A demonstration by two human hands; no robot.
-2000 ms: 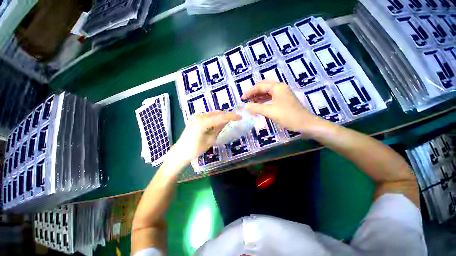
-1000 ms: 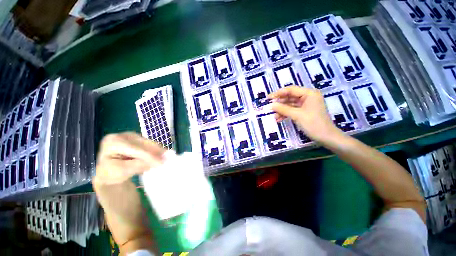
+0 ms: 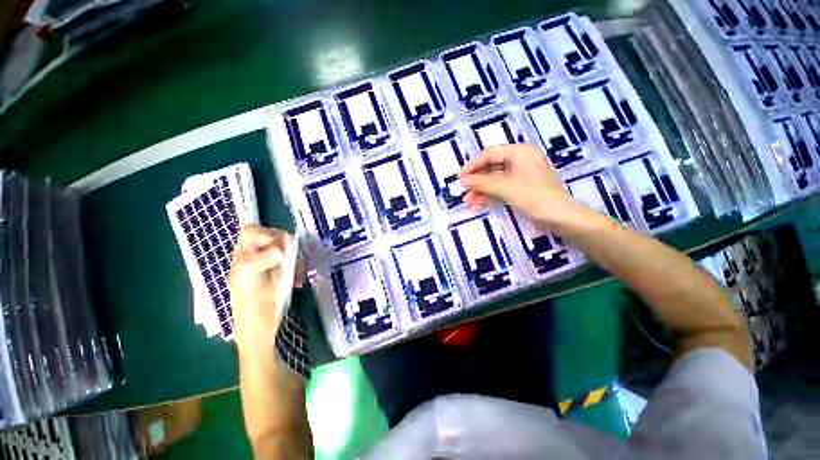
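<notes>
The blister tray (image 3: 409,235) lies on the green bench with a flat module in each visible pocket; my right hand and forearm cover some. My left hand (image 3: 258,269) grips a thin sticker sheet (image 3: 292,346), seen nearly edge-on, with a dark grid on its lower part. That hand is at the right edge of a sheet pile (image 3: 209,243), whose sheets overlap and show small dark pieces. My right hand (image 3: 517,182) is over the middle of the tray, thumb and fingers close together. Whether a tiny piece is between its fingertips cannot be told.
Stacked filled trays stand at the left (image 3: 49,296) and the right (image 3: 710,117). More trays show below the bench at the lower right (image 3: 751,283). Dark flat items lie at the upper left (image 3: 94,20). Yellow-black tape (image 3: 584,399) marks the floor.
My left hand has moved from the front of the bench up to the sheet pile, and its sheet is turned edge-on. My right hand stays over the tray. The view has shifted.
</notes>
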